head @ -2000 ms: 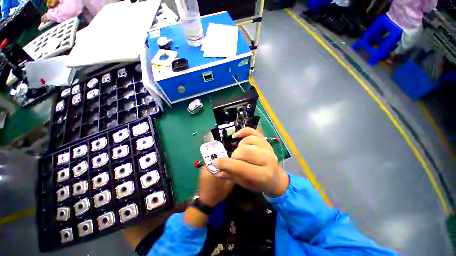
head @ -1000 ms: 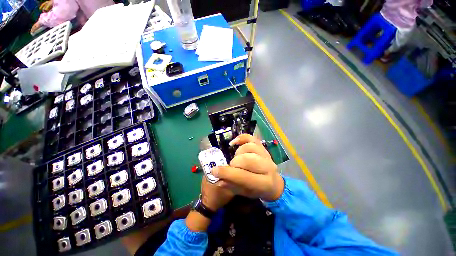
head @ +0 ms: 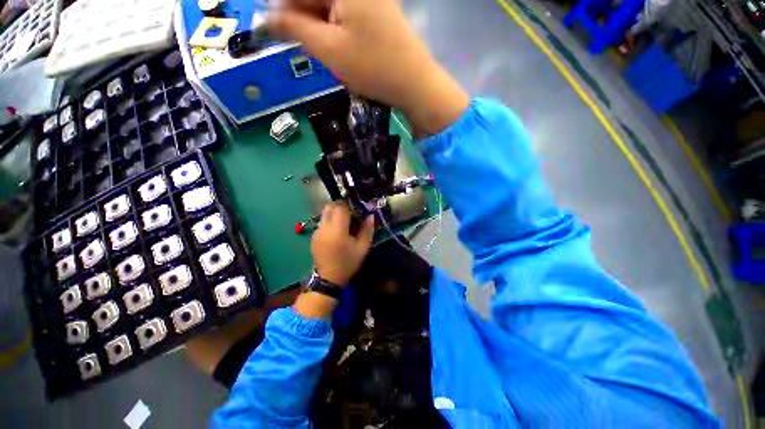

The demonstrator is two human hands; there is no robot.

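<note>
The black hinged fixture (head: 356, 159) stands at the bench edge with its upper part raised. My left hand (head: 337, 247) is at its lower front, thumb and fingers apart; whether it grips a part there is hidden. My right hand (head: 348, 42) is raised above the fixture, over the blue box, blurred and partly cut off by the top edge; whether it holds anything is unclear. A loose silver-white unit (head: 284, 126) lies on the green mat left of the fixture. The front black tray (head: 258, 287) holds rows of white units with dark centres.
The blue box (head: 267, 82) stands behind the fixture, with a black ring (head: 241, 43) on it. The rear black tray (head: 207, 134) has many empty pockets. White foam trays (head: 113, 33) lie behind. A red-tipped plunger (head: 300, 227) sticks out left; a thin pale cable (head: 439, 219) loops right.
My right hand has moved up and away from the fixture. The white unit is no longer clearly seen in it. My left hand now shows at the fixture's front. The view has shifted downward and right.
</note>
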